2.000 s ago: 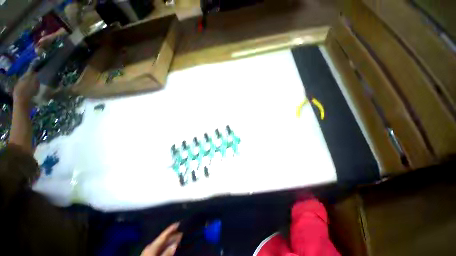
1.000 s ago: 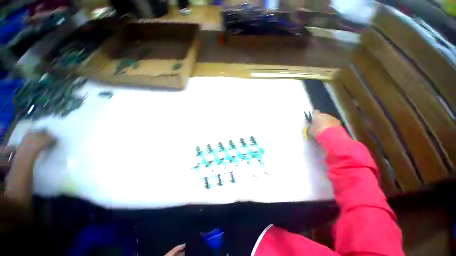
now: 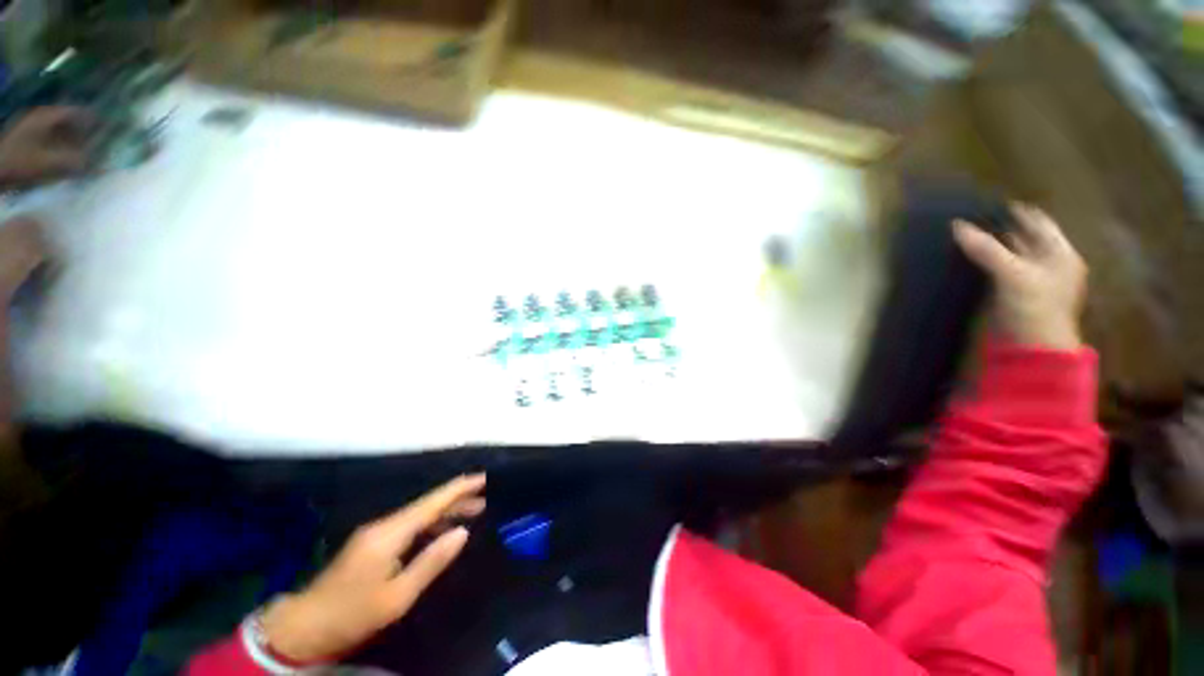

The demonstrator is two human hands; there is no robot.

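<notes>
A green PCB panel point(image 3: 581, 337) lies flat on the white sheet point(image 3: 357, 264), with dark pieces in an upper row and a few at the lower left. My right hand point(image 3: 1036, 277) is at the far right, thumb and fingers closed around the upper edge of a black sheet point(image 3: 911, 304) that looks raised and curved. My left hand point(image 3: 390, 574) is below the sheet's near edge, over my lap, fingers apart with nothing visible in it. Blurred yellow-handled cutters point(image 3: 779, 268) lie on the white sheet, left of the black sheet.
A cardboard box point(image 3: 396, 73) stands at the far left. A neighbour's hands point(image 3: 46, 145) are at the left edge, near loose green boards point(image 3: 126, 126). Brown slats or cardboard layers point(image 3: 1056, 145) rise at the right. A wooden edge point(image 3: 713, 119) runs along the far side.
My right hand has left the cutters and moved right to the black sheet, which now curves. The cutters sit farther left. My left hand shows more fully. The view has shifted.
</notes>
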